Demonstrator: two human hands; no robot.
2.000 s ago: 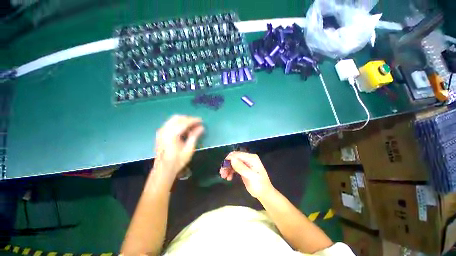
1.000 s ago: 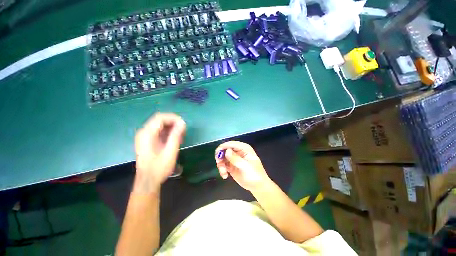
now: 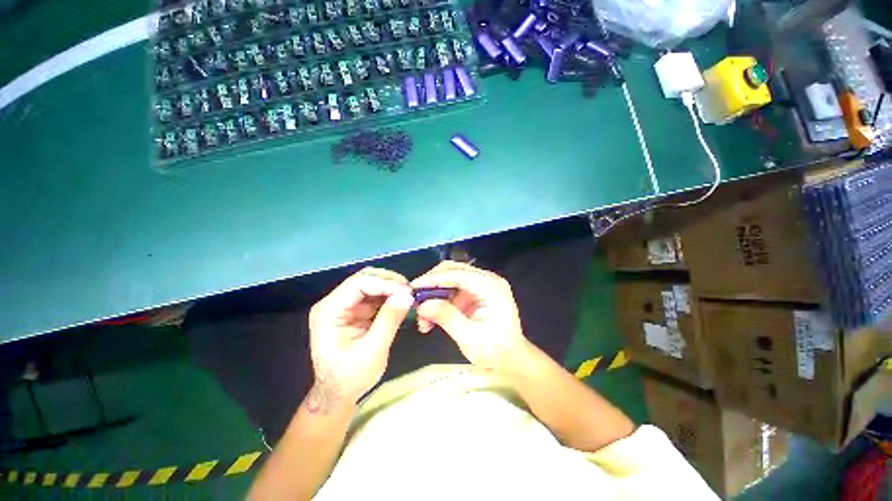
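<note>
My right hand [image 3: 474, 311] holds a purple housing [image 3: 432, 294] between thumb and fingers, over my lap in front of the bench edge. My left hand [image 3: 360, 328] meets it at the left end, fingertips pinched together; whether it holds a small black part is hidden. A loose pile of small black parts [image 3: 377, 148] lies in front of the blister tray [image 3: 303, 139]. The tray holds rows of green-black circuit board assemblies [image 3: 245, 93] and several upright purple housings [image 3: 430, 88] at its right front. One purple housing [image 3: 465, 147] lies alone on the bench.
A heap of purple housings [image 3: 548, 44] lies right of the tray, before a crumpled clear bag [image 3: 667, 20]. A white adapter [image 3: 678, 74] with cable and a yellow control box [image 3: 735, 88] stand further right. Cartons [image 3: 758, 245] and stacked trays [image 3: 856, 245] are at the right.
My left hand has come from over the bench edge down to my right hand and now meets the purple housing. The view has shifted, so the tray sits higher.
</note>
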